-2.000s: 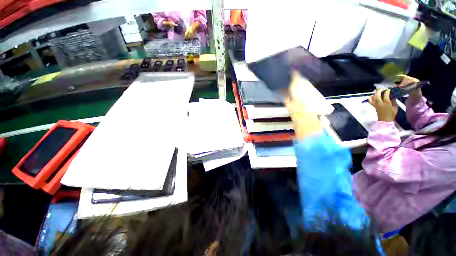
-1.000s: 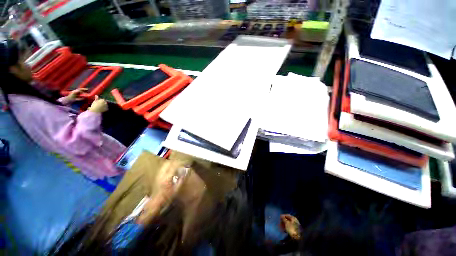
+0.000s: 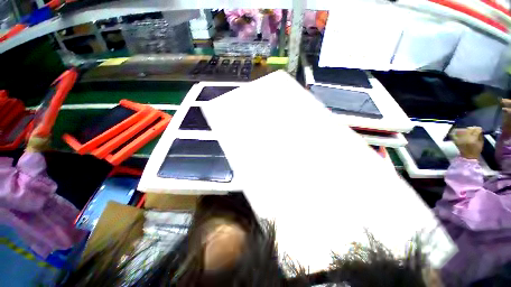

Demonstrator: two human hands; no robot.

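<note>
A large white foam slab [image 3: 314, 162] lies slanted across the middle, its lower end reaching toward the bottom right. It partly covers a white foam tray [image 3: 148, 174] with dark tablets [image 3: 195, 161] in its pockets. A blurred skin-coloured shape [image 3: 224, 245] at the bottom, behind dark hair, looks like my left hand; its fingers do not show. A small skin-coloured patch [image 3: 431, 277] at the slab's lower right corner may be my right hand, mostly hidden. I cannot tell its grip.
Red-orange frames [image 3: 126, 134] lie on the green bench at left. An open brown carton [image 3: 115, 230] with pale sheets is at lower left. Stacked white trays [image 3: 386, 112] with tablets stand at right. Persons in pink sleeves [image 3: 42, 196] work at both sides.
The white slab has swung to the right over the paper stack, uncovering tablets in the tray at left. The view has turned, and the blurred hand at lower left is now nearer the middle.
</note>
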